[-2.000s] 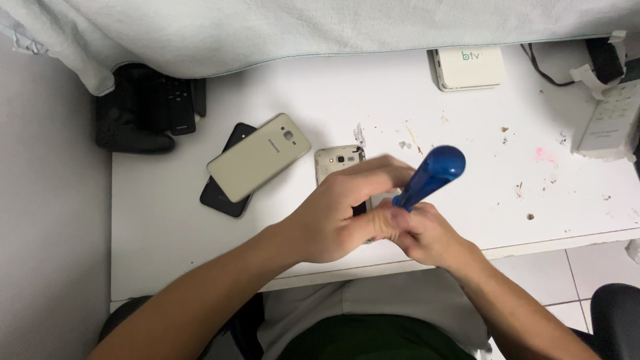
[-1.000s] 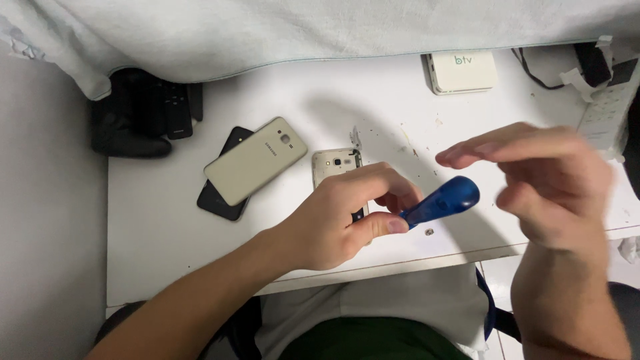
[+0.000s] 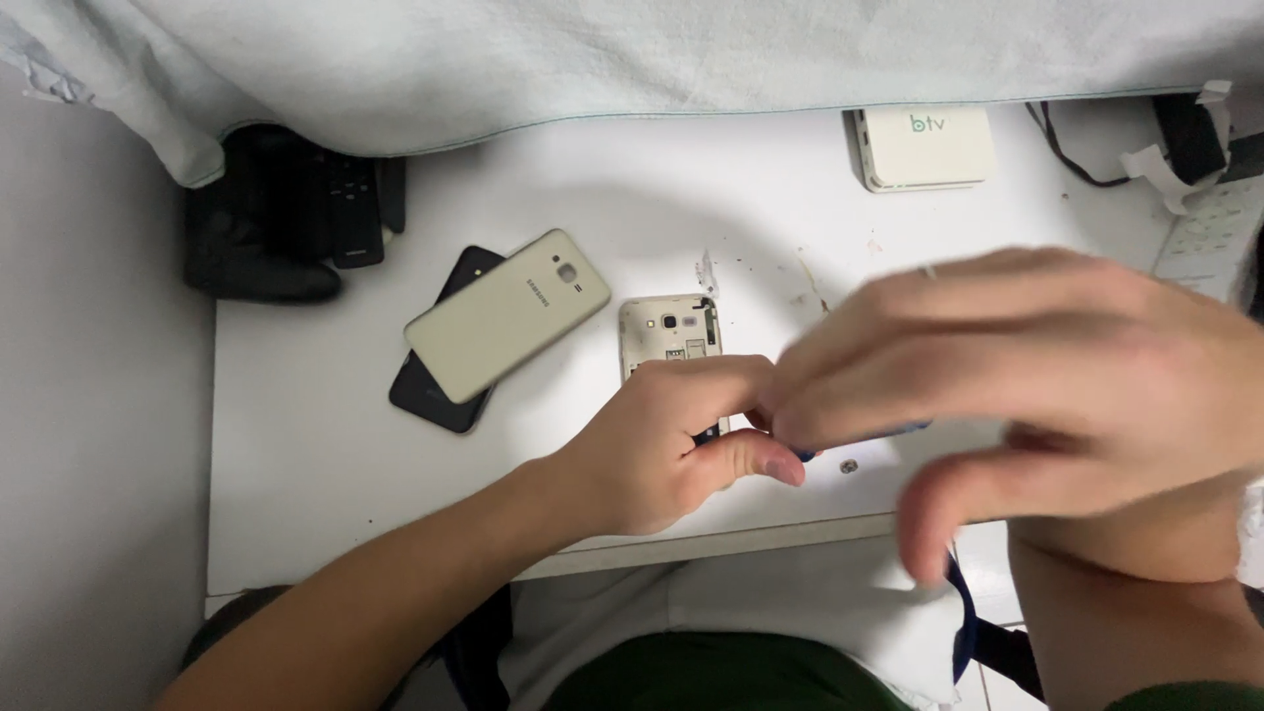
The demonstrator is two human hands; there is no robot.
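Note:
An opened smartphone body [image 3: 670, 331] lies on the white table, its inner side up, its lower part covered by my left hand [image 3: 681, 444]. Thumb and fingers of that hand are closed on a blue screwdriver handle [image 3: 894, 432], mostly hidden behind my right hand [image 3: 997, 385]. The right hand is raised over the handle, blurred, thumb apart from the fingers; whether its fingertips touch the tool cannot be told. A small metal piece [image 3: 848, 466] lies near the table's front edge. Left of the phone, a beige Samsung back cover [image 3: 509, 316] rests across a black phone or cover [image 3: 434, 395].
Black remote controls [image 3: 354, 217] and a dark object [image 3: 262, 281] stand at the back left. At the back right are a white box [image 3: 928, 148], a black cable [image 3: 1076, 168] and a light remote control [image 3: 1200, 237]. A pale cloth [image 3: 632, 59] hangs along the back.
My right hand was at the screwdriver two seconds ago, was raised apart to the right one second ago, and is now over the handle. The left hand keeps its hold.

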